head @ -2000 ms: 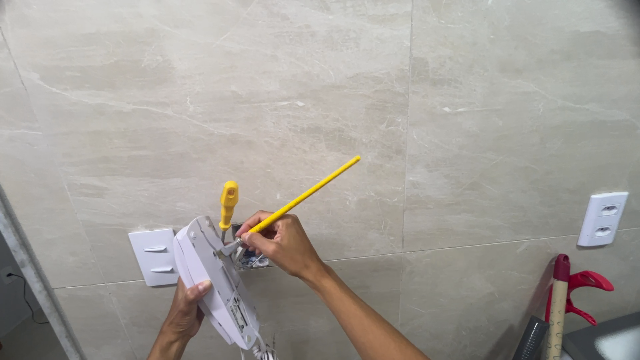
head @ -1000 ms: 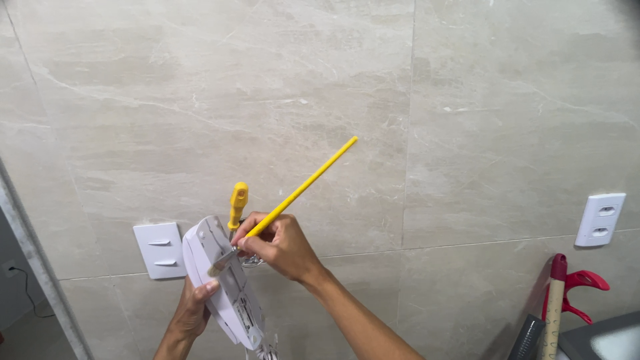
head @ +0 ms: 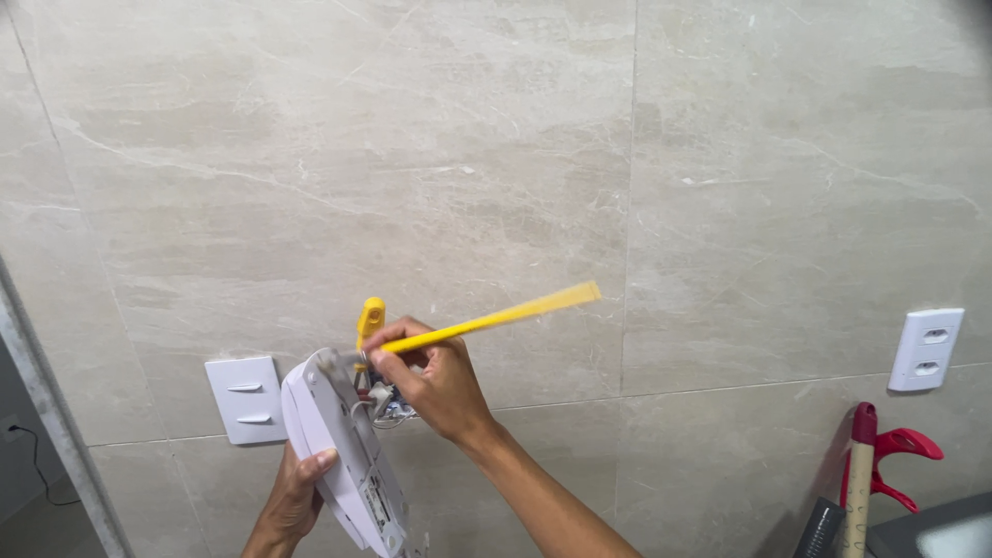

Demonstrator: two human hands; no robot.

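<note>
My left hand [head: 298, 492] grips a white plastic wall-phone-like device [head: 341, 457] from its left side, tilted so its back with a label faces right. My right hand [head: 438, 380] pinches a slim yellow-handled brush [head: 488, 319]; its pale tip is at the upper back of the device, blurred. Behind my right fingers a yellow-handled screwdriver [head: 372, 318] stands upright near the wall box. Wires and a pale connector [head: 380, 397] show in the open wall box [head: 399, 409], partly hidden by the device and my right hand.
A white double switch plate [head: 246, 401] is just left of the device on the tiled wall. At the right are a double socket [head: 926, 350], a maroon-capped handle [head: 859, 480], a red plastic object [head: 907, 443] and a dark surface [head: 942, 535].
The long yellow handle has swung lower toward the right and is blurred. The brush tip has shifted up along the device's back since one second ago. My left hand keeps its grip.
</note>
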